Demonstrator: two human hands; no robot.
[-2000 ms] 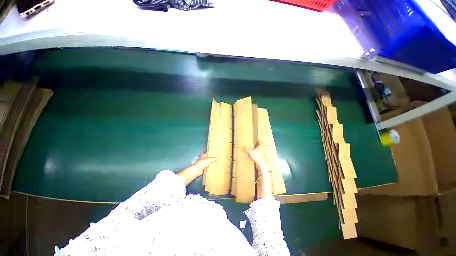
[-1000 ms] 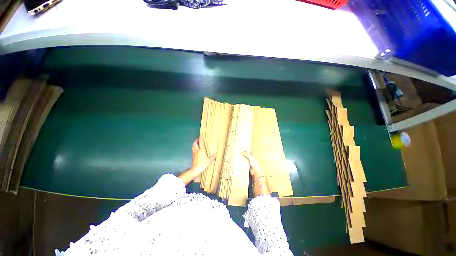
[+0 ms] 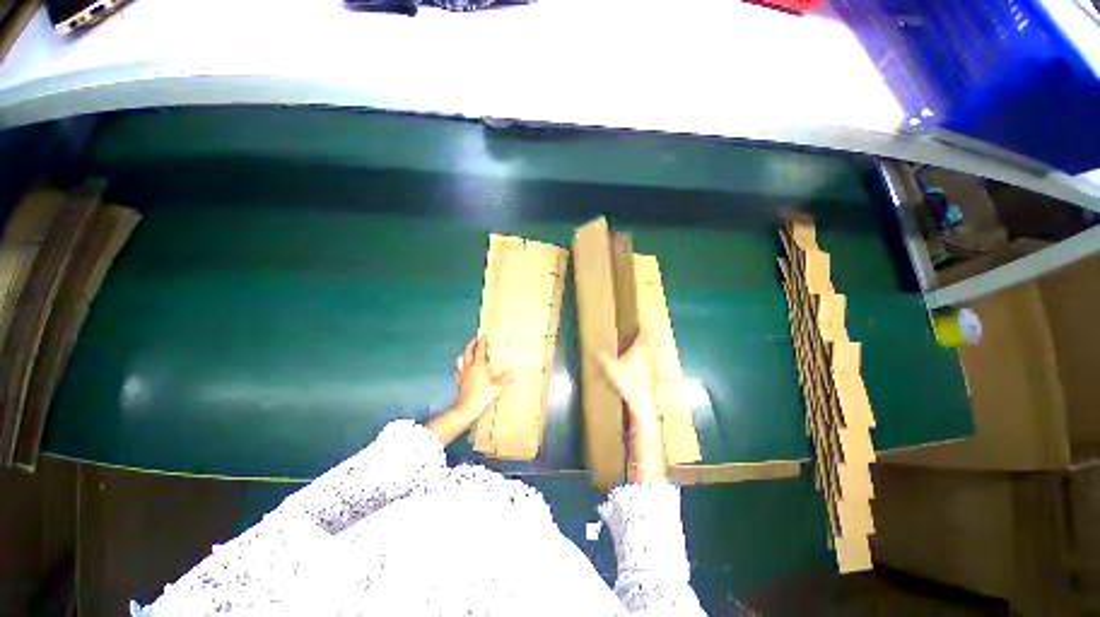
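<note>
A stack of slotted cardboard strips (image 3: pixel 526 338) lies on the green bench in front of me. My left hand (image 3: pixel 480 383) grips its left edge, with the thumb on top. My right hand (image 3: pixel 630 371) holds a second bundle of strips (image 3: pixel 596 350), tilted and slightly blurred, a little to the right. A gap of green bench shows between the two bundles. More strips (image 3: pixel 666 362) lie flat at the right, partly under my right hand and wrist.
A stepped, zigzag bundle of cardboard (image 3: pixel 842 398) lies at the right bench end. Strip piles (image 3: pixel 60 313) are at the left end. A white shelf (image 3: pixel 458 60) with a blue bin (image 3: pixel 977 72) runs across the back. A yellow-and-white roll (image 3: pixel 958 327) is at the right edge.
The strips fanned together a second ago are now parted into a left stack and a tilted right bundle. My right hand has moved slightly right and up with its bundle.
</note>
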